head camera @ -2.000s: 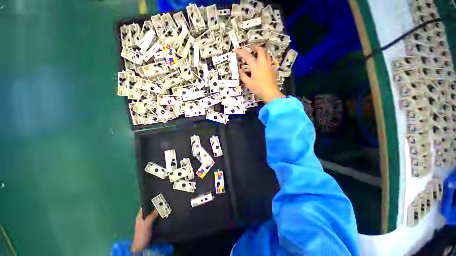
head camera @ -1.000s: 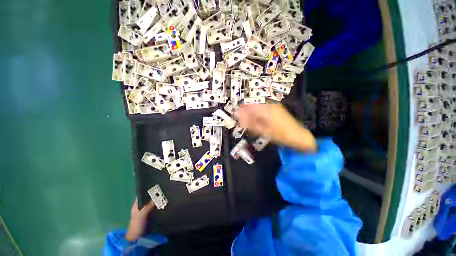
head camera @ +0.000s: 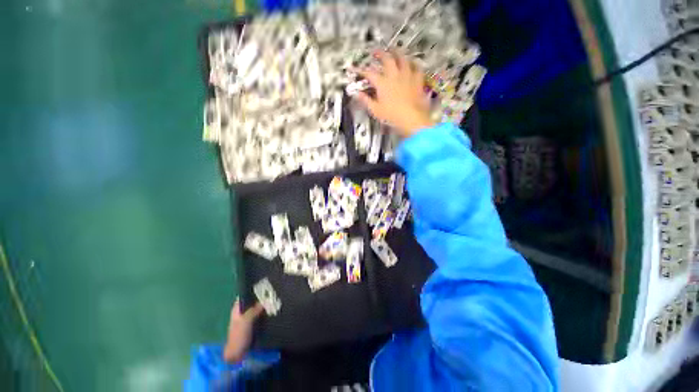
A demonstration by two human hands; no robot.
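A large black tray (head camera: 205, 57) at the top centre holds a dense heap of pale plastic housings (head camera: 268, 99), blurred. My right hand (head camera: 396, 90) lies on the heap's right part with fingers spread; whether it holds a housing I cannot tell. A nearer black tray with a centre divider (head camera: 306, 325) holds several loose housings (head camera: 297, 251) left of the divider and several more to its right, some with colour patches. My left hand (head camera: 242, 329) is at its lower left corner, its fingers partly hidden by the rim.
A bench with a white covering (head camera: 630, 84) and rows of open shells (head camera: 678, 184) runs along the right. A black cable (head camera: 648, 57) crosses it. Dark containers with pale parts (head camera: 531, 164) are under the bench edge. Green floor (head camera: 115, 191) is at the left.
My right hand has moved from the near tray's upper edge back up onto the heap. More housings lie in the near tray, on both sides of its divider.
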